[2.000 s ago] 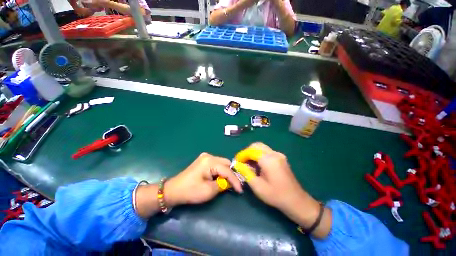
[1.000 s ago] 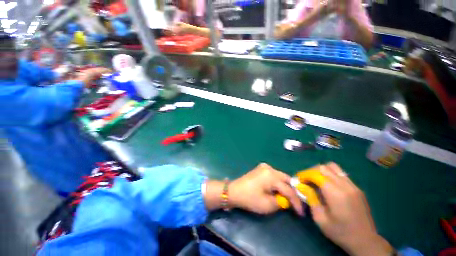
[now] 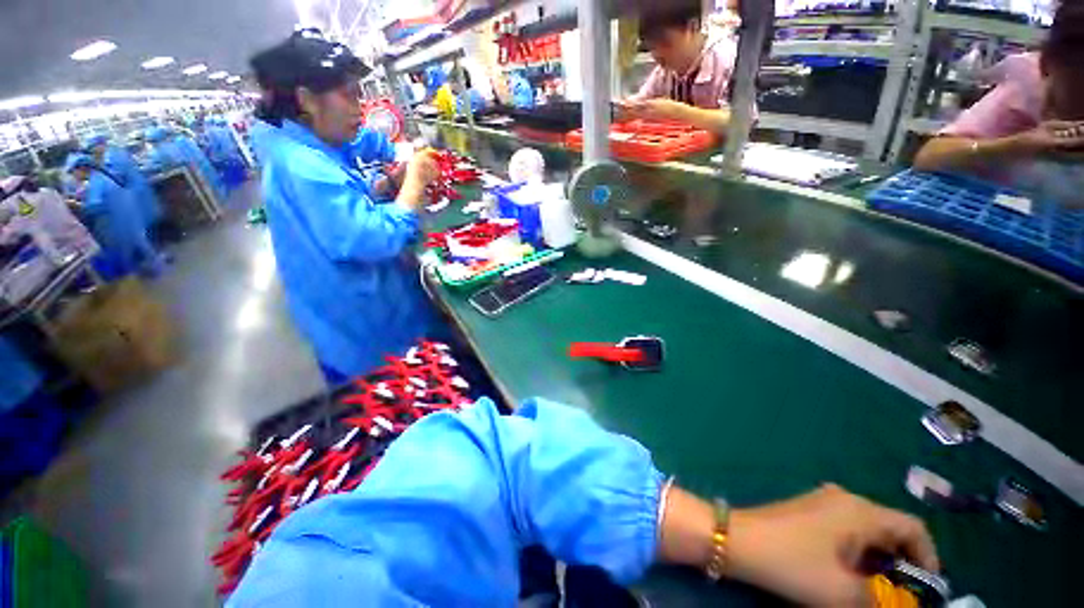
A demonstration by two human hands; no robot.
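My left hand (image 3: 832, 546), with a yellow finger cot, is at the lower right and grips a small watch case (image 3: 921, 580) with a silver rim. A bit of white material (image 3: 965, 602) touches the bottom edge beside it. My right hand is out of the picture. Two open watch cases (image 3: 951, 422) (image 3: 1020, 502) and a small white module (image 3: 927, 482) with a dark tail lie on the green mat beyond my left hand. A red clamp (image 3: 609, 352) grips a black unit (image 3: 643, 353) at mid-bench.
A black tray (image 3: 321, 410) covered with red clamps is low at left. A smartphone (image 3: 514, 289), green basket (image 3: 458, 280) and fan (image 3: 598, 196) stand at the bench's left end. A blue-smocked worker (image 3: 333, 226) stands beyond. A blue compartment tray (image 3: 981, 220) is opposite.
The view has swung left, so bench things sit further right and the neighbouring worker shows fully. My right hand has left the picture. My left hand still holds the case.
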